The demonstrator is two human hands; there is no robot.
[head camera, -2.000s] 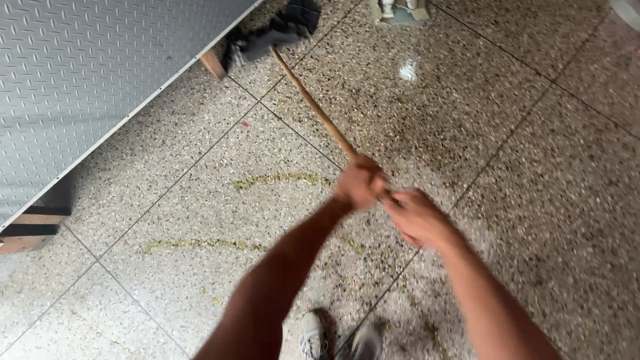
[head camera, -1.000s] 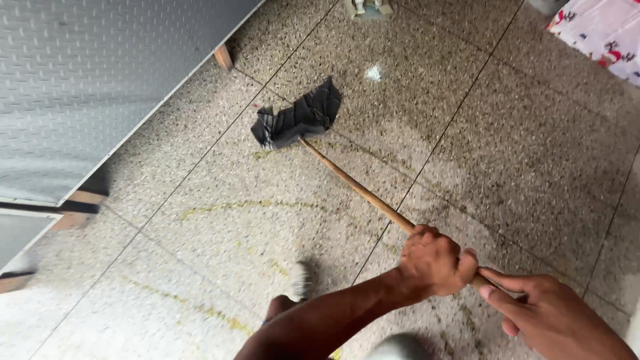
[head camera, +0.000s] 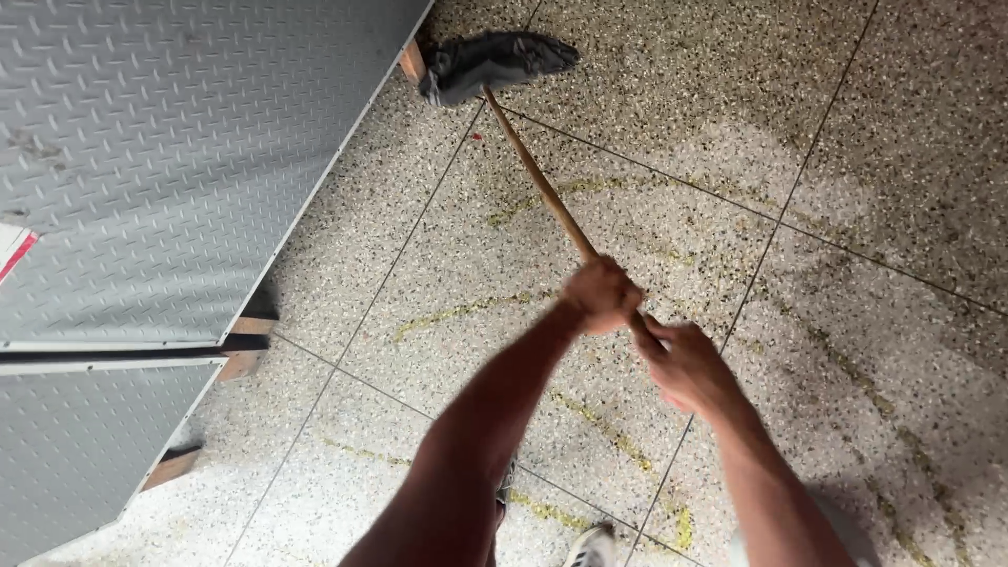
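A long wooden stick (head camera: 539, 177) slants across the view. My left hand (head camera: 603, 294) is closed around its middle, and my right hand (head camera: 679, 362) grips it close behind, at the near end. At the stick's far end a dark grey cloth (head camera: 496, 67) lies bunched on the speckled terrazzo floor (head camera: 425, 260), beside a wooden foot under the grey panel. What joins cloth and stick is hidden. Curved yellowish streaks (head camera: 465, 311) of residue mark the floor around the stick and near my shoes.
Grey diamond-plate-patterned platforms or panels (head camera: 181, 142) fill the left side, raised on wooden feet (head camera: 413, 63). A narrow gap separates two of them. My shoe (head camera: 592, 545) shows at the bottom edge. Dark joint lines cross the floor.
The cloth has moved from out on the floor to beside the wooden foot, with both hands still on the stick. The view has shifted; the patterned fabric at the upper right is out of sight.
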